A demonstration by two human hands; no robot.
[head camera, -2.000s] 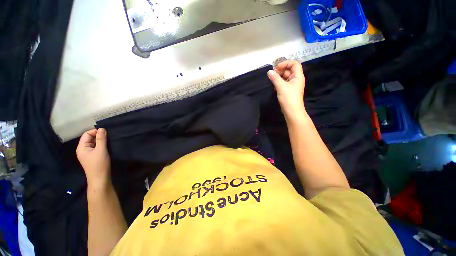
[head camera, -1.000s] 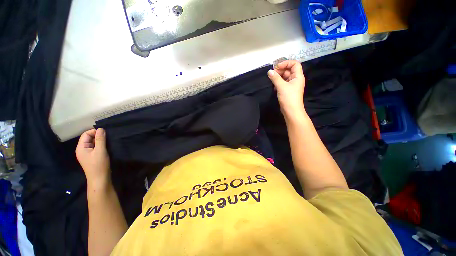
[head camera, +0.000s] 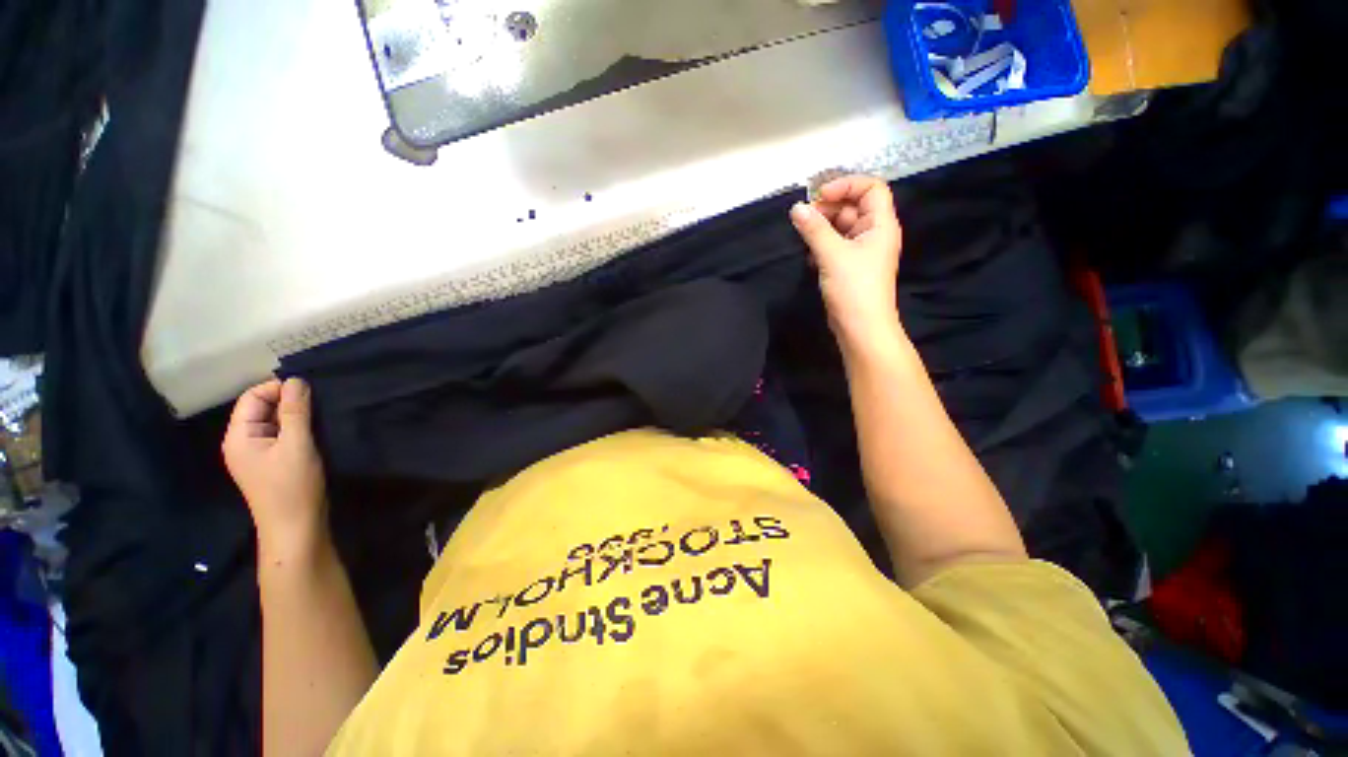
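Note:
A black garment piece point(head camera: 547, 355) is stretched along the front edge of the pale sewing table point(head camera: 266, 222), over the measuring strip's lower side. My left hand point(head camera: 272, 444) pinches its left corner between thumb and fingers. My right hand point(head camera: 855, 244) pinches its upper right end near the table edge. The top edge of the cloth runs taut and slanted between the hands. A rounded black flap point(head camera: 702, 352) lies folded over the middle. The rest of the cloth hangs towards the lap, partly out of sight.
The shiny metal machine bed point(head camera: 591, 45) is at the top. A blue plastic tray point(head camera: 968, 107) with white items stands at the table's right, beside an orange-brown panel point(head camera: 1161, 42). Black cloth point(head camera: 104, 296) drapes over the left side. Another blue container point(head camera: 1183, 388) is lower right.
The orange-brown panel beside the blue tray has come into fuller view at the upper right. Both hands and the cloth are almost unmoved.

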